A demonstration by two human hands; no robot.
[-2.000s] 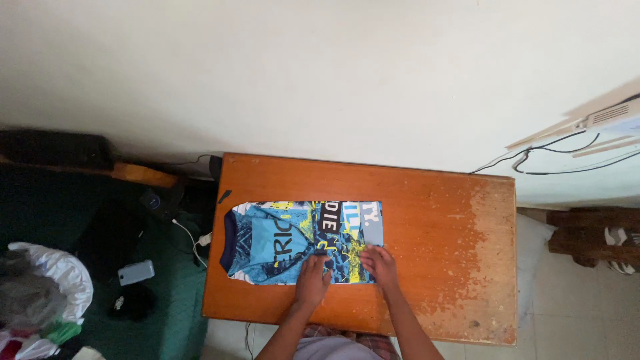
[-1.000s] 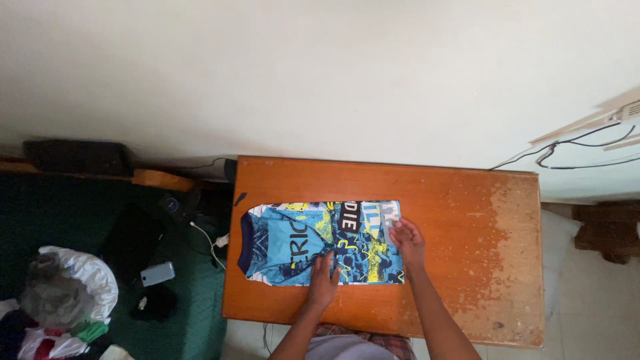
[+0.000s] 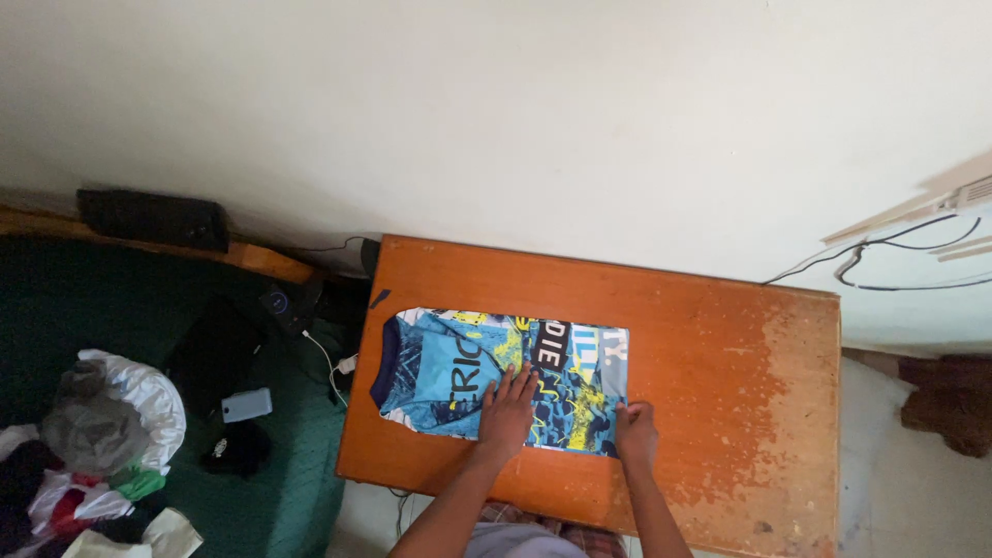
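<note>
A folded blue printed shirt [image 3: 457, 372] with a dark navy collar lies flat on the wooden table [image 3: 697, 372], its collar toward the left. My left hand [image 3: 508, 407] rests palm down on the middle of the shirt, fingers slightly spread. At the right edge of the shirt, near its lower corner, my right hand [image 3: 637, 434] has its fingers bent together on the fabric's edge. Yellow, white and black patterns and large lettering cover the cloth.
Left of the table, a dark green surface holds a phone [image 3: 247, 405], a black cap [image 3: 236, 449] and a pile of clothes [image 3: 93, 434]. A white cable with a plug [image 3: 347, 364] hangs by the table's left edge. Behind stands a pale wall [image 3: 496, 139]; black wires [image 3: 860, 252] run along it at right.
My right hand has moved down along the shirt's right edge, from near its upper part to the lower corner. My left hand stays on the middle of the shirt.
</note>
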